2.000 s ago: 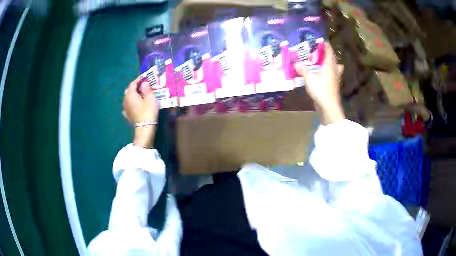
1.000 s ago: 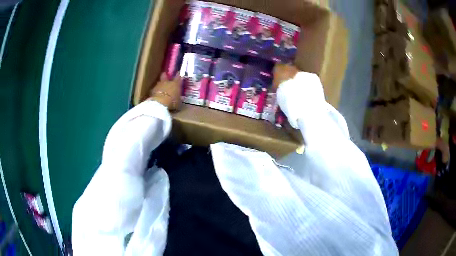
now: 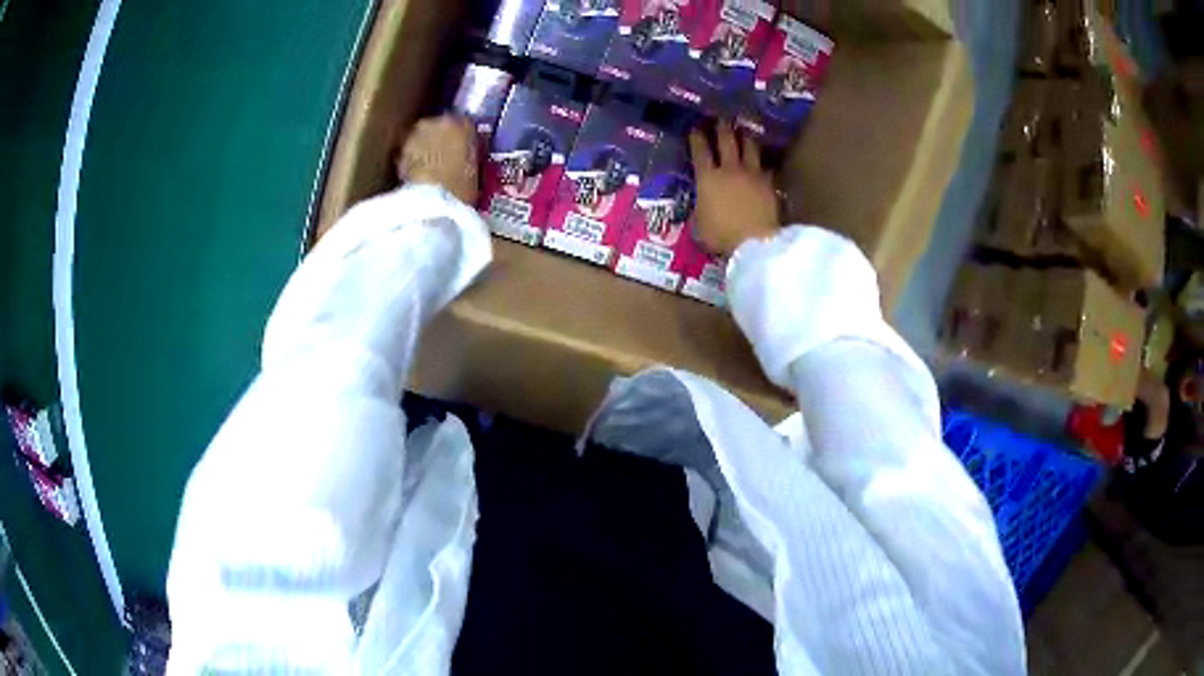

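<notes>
An open brown carton (image 3: 555, 317) stands in front of me. Inside lie two rows of pink and purple retail boxes, with black tabs between them. The near row (image 3: 594, 178) has its white ends toward me; the far row (image 3: 654, 46) faces the other way. My left hand (image 3: 442, 156) is at the near row's left end, by the carton's left wall, with its fingertips unclear. My right hand (image 3: 735, 192) lies flat on the near row's right end, fingers apart.
A green surface (image 3: 198, 264) with a white rail (image 3: 66, 264) runs along the left. Loose retail boxes (image 3: 42, 462) lie beyond the rail. Stacked brown cartons (image 3: 1030, 317) are at the right, above a blue crate (image 3: 1010, 495). Part of a person (image 3: 1149, 423) shows at the right edge.
The row of boxes held above the carton two seconds ago now lies inside it. Since one second ago my right hand has flattened on the boxes. The carton appears larger and shifted in view.
</notes>
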